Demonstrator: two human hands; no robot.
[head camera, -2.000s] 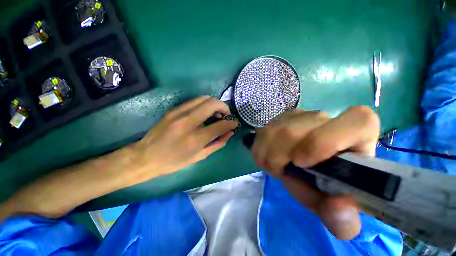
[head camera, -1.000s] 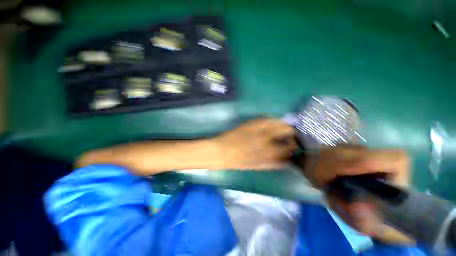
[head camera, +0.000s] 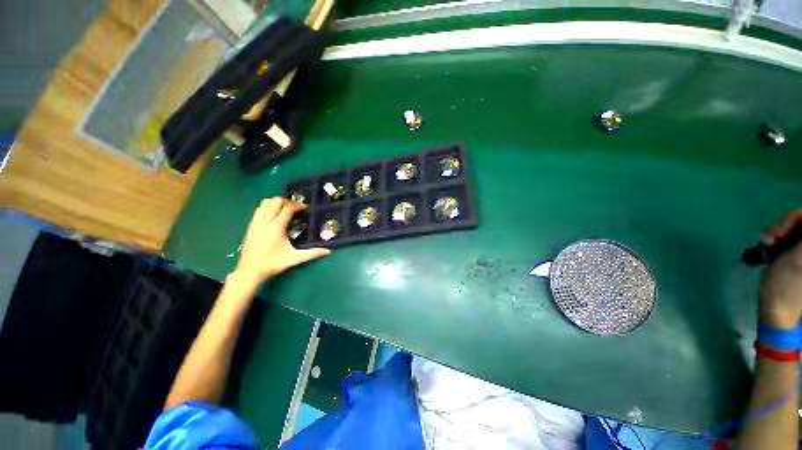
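Observation:
My left hand is at the left end of the black pocket tray, its fingers over the end pockets and its thumb along the near edge. The fingertips cover part of a module there; whether they grip the module or the tray cannot be told. The tray holds round shiny modules in two rows of pockets. My right hand is cut off by the right edge, around the black front of the screwdriver. The round dish with a silvery speckled surface lies flat between the hands.
A pale pointed tab touches the dish's left edge. Loose modules lie on the far bench. A tilted black tray stands on a holder at the upper left, beside a wooden surface. Black trays are stacked at the lower left.
My left hand has moved from beside the dish to the tray's left end. My right hand and the screwdriver have moved away from the dish to the right edge. The view has swung left and widened.

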